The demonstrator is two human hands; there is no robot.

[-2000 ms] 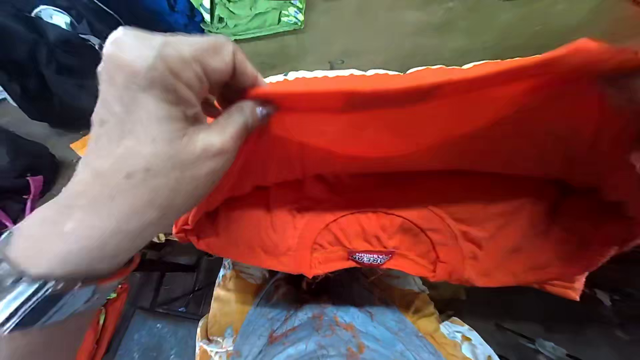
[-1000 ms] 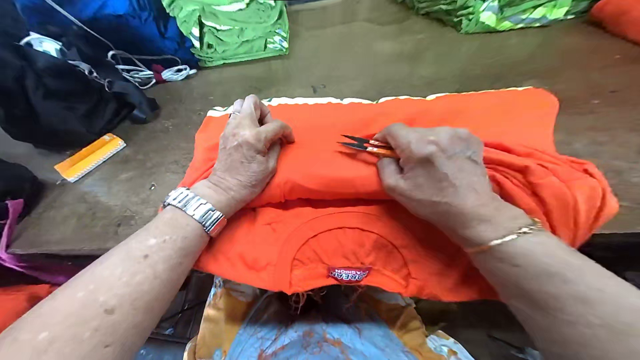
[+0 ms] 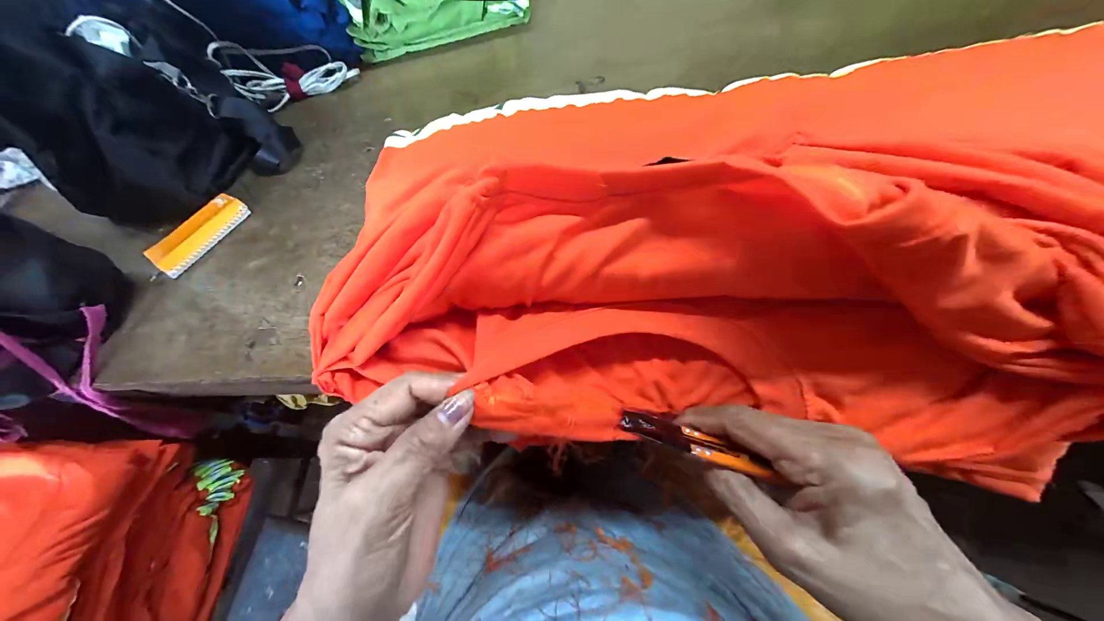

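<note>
An orange knit garment lies bunched over the table's front edge, its curved neckline toward me. My left hand pinches the neckline edge between thumb and forefinger. In my right hand is a pair of thread snips with orange handles and dark blades. The blades point left and touch or nearly touch the garment's lower edge, where loose threads hang; whether they are parted I cannot tell. Beneath the hands, a light blue cloth on my lap is strewn with orange thread bits.
The wooden table bears a small spiral notepad, a black bag, a coiled white cord and green fabric. A purple strap hangs over the left edge. Folded orange garments are stacked at the lower left.
Both hands have come down from the spread fabric to the neckline edge near me. The snips have moved down with my right hand. The garment's upper layer is now rumpled and its opening spread.
</note>
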